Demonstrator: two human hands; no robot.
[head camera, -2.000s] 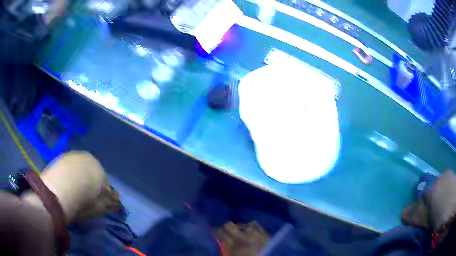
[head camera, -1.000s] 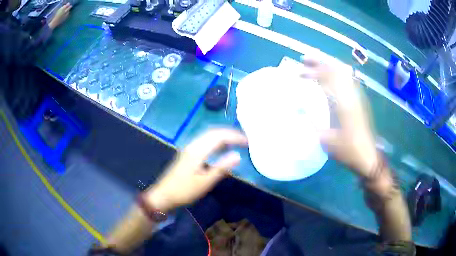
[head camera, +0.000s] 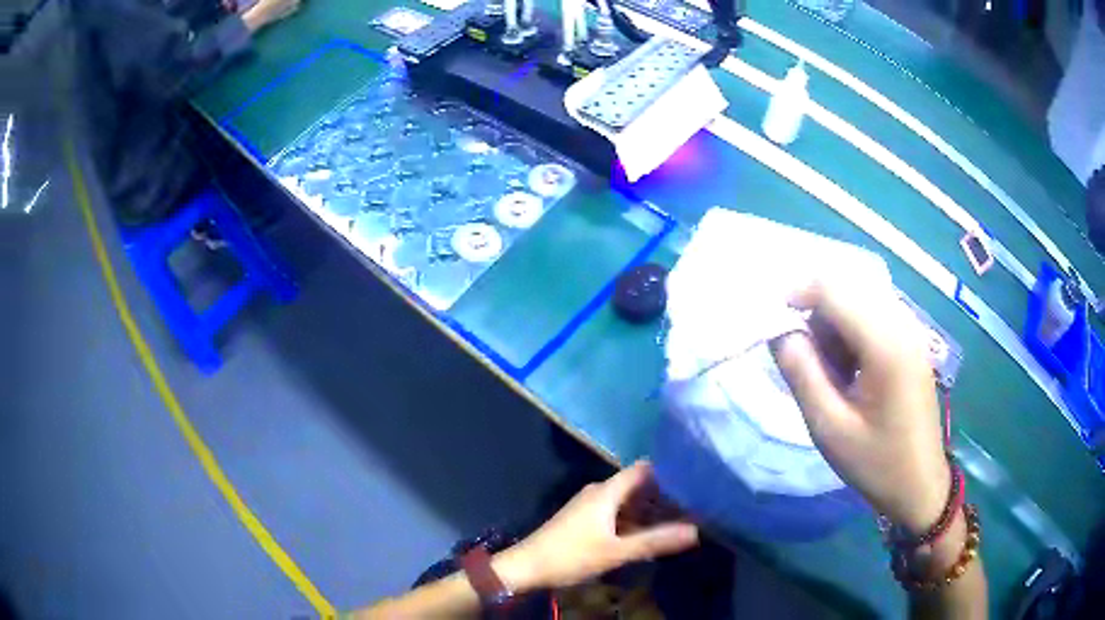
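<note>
A large, glaring white rounded shape (head camera: 769, 466) covers the bench in front of me; its lower part looks bluish, and I cannot tell what it is. My right hand (head camera: 866, 394) is over it, pinching a thin metal pick (head camera: 731, 360) that points left. One end of a pale carrier plate (head camera: 942, 348) shows beyond my right hand; the rest is hidden. My left hand (head camera: 612, 523) is at the bench's front edge, below and left of the white shape, empty with thumb and fingers apart. A black round disc (head camera: 640, 293) lies left of the white shape.
A clear blister tray (head camera: 418, 182) with three white round parts (head camera: 519, 210) lies at the left. Behind it stand the black unit and its perforated cover (head camera: 642, 82) with violet glow. A squeeze bottle (head camera: 788, 105) stands at the back. A person's sleeve and blue stool (head camera: 200, 285) are far left.
The view has shifted, so the bench things sit further right. My right hand has taken hold of the pick that lay beside the black disc. My left hand is lower, at the bench edge.
</note>
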